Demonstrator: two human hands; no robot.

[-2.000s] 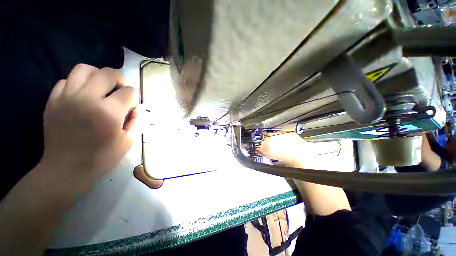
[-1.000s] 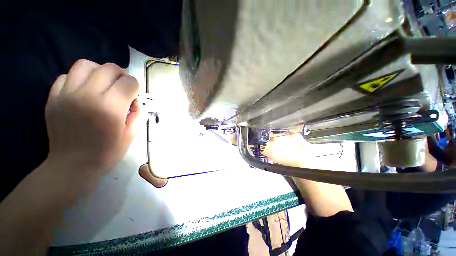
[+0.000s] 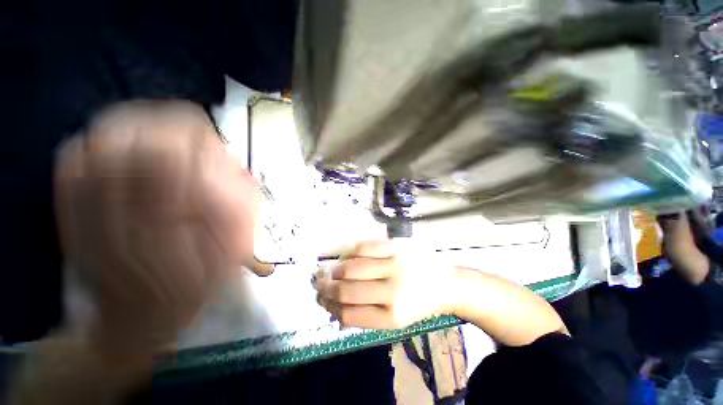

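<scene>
Black fabric [image 3: 119, 55] lies at the left and upper left, beside and behind my left hand. My left hand [image 3: 158, 213] is large and motion-blurred over the pale bed plate's left edge; whether it holds anything cannot be told. My right hand [image 3: 369, 289] is on the white table in front of the needle area, fingers bent and pointing left. Small dark marks show at its fingertips, too unclear to name. The presser foot area [image 3: 345, 176] under the machine head [image 3: 380, 87] is glaring and blurred; needle and thread cannot be made out.
The white table's green edge [image 3: 285, 354] runs along the front. The bed cover [image 3: 273, 138] is left of the needle area. A curved guard bar [image 3: 444, 212] crosses in front of the head. A clear tray [image 3: 624, 249] is at the right, with another person's arm [image 3: 686, 249] beyond.
My right hand has moved from beside the needle area towards the table's front edge and left. My left hand has shifted right and blurred. The machine head appears shifted and blurred in view.
</scene>
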